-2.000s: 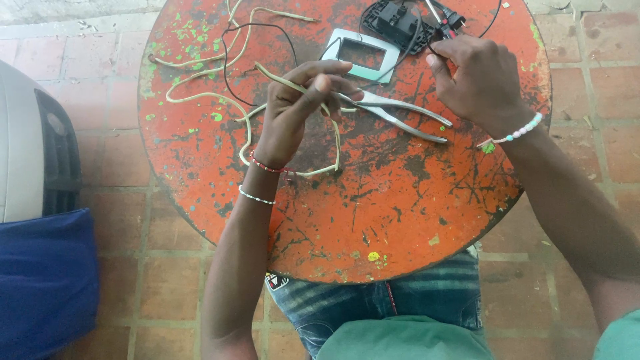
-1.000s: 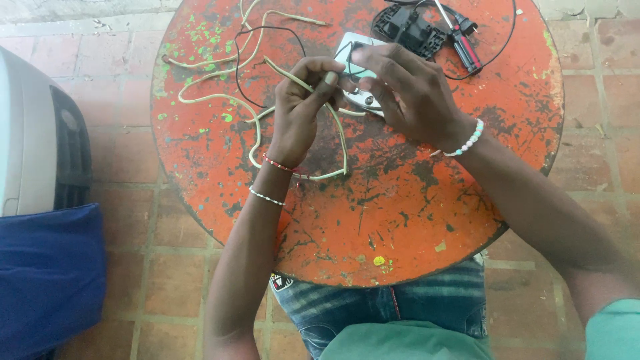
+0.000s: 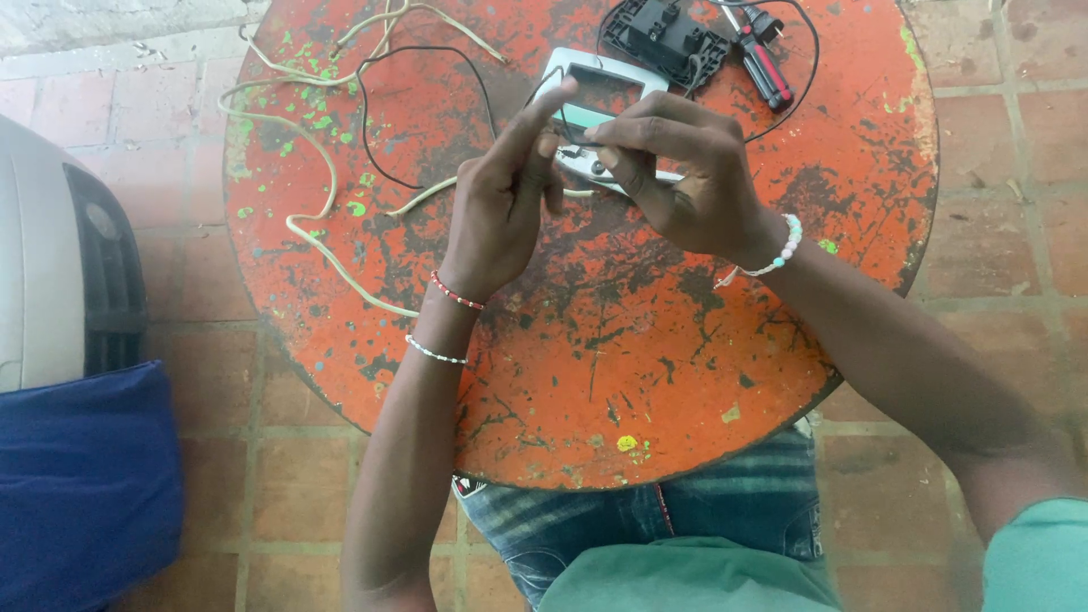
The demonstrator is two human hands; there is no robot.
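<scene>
Over the round table, my left hand [image 3: 506, 183] and my right hand [image 3: 684, 161] meet almost fingertip to fingertip. A thin black wire [image 3: 563, 123] runs between them, its end pinched by my right thumb and fingers. Whether my left fingers grip the wire too is hard to tell. Just beyond them lies a white and pale green plastic frame [image 3: 654, 83] with a rectangular opening. Metal pliers [image 3: 597, 167] lie under my hands, partly hidden. A pale cable [image 3: 327, 174] curves across the left of the table, beside a looped black wire [image 3: 365, 127].
The orange table [image 3: 595, 357] has worn paint. A black plastic housing [image 3: 663, 38] lies at its far side, beside a red and black screwdriver [image 3: 769, 72] and a black plug [image 3: 762, 24] with its cord. A blue cloth [image 3: 85, 476] hangs over a grey object [image 3: 51, 255] at left.
My right hand has moved from the screwdriver by the black housing to beside my left hand. The screwdriver now lies on the table. My left hand no longer holds the pale cable's end near its fingers.
</scene>
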